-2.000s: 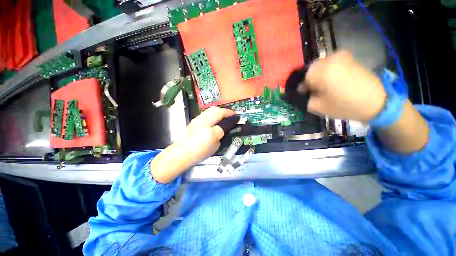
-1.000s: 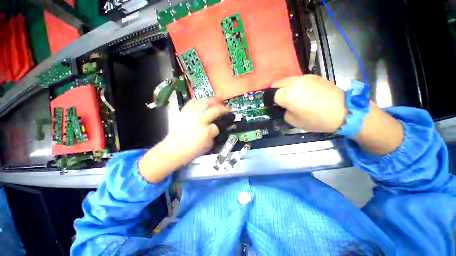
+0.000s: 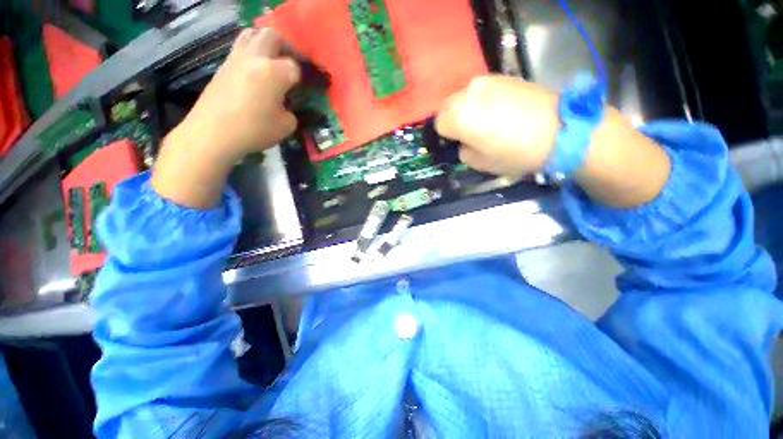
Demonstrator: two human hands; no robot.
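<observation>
The red foam sheet (image 3: 429, 51) lies over the main circuit board (image 3: 373, 167), whose near strip is bare. One small daughter board (image 3: 378, 51) lies on the sheet. Another small board (image 3: 328, 129) shows partly beside my left fingers. My left hand (image 3: 245, 99), with black finger covers, is bent over the sheet's left edge; its fingertips are hidden, so I cannot tell if it holds anything. My right hand (image 3: 502, 124) is at the sheet's near right corner with its fingers curled. Its fingertips are hidden too.
A second carrier with a red sheet (image 3: 120, 163) and small boards stands at the left. Metal clamps (image 3: 371, 227) lie by the near metal rail (image 3: 481, 231). A blue cord (image 3: 586, 34) runs up from the blue wrist strap (image 3: 577, 129). Red sheets (image 3: 70, 58) are at the upper left.
My left hand has moved from the board's near edge up and left to the sheet's left side. My right hand stays near the sheet's near right corner. The view has shifted.
</observation>
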